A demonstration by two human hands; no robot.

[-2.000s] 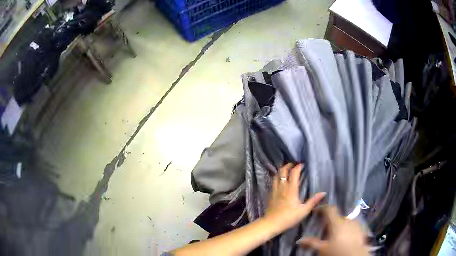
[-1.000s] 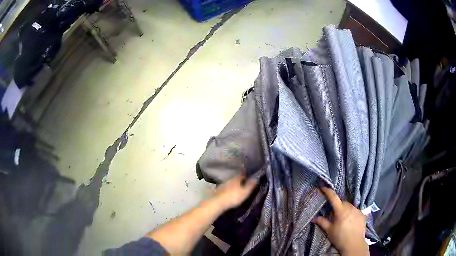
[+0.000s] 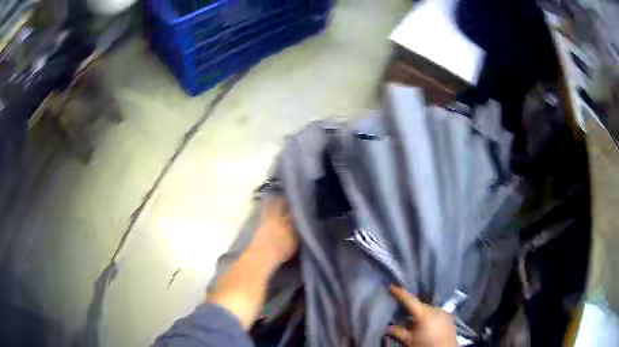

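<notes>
A thick fanned bundle of grey cut pieces (image 3: 410,176) with dark parts between them lies in front of me, right of centre. The view is blurred. My left hand (image 3: 277,227) is at the left side of the bundle; its fingers are blurred and partly hidden at the grey cloth. My right hand (image 3: 427,324) is low on the bundle near the bottom edge, thumb and finger on the cloth; whether they pinch it does not show. A small white tag (image 3: 453,301) is just above my right hand.
A blue crate (image 3: 237,42) stands on the floor at the top. A brown box with a white top (image 3: 438,41) is behind the bundle. Dark cloth lies at the upper left. A table edge (image 3: 577,101) runs down the right side.
My left hand has moved up along the bundle's left side. The grey flap that my right hand was on no longer stands out. The view has shifted, showing more of the blue crate.
</notes>
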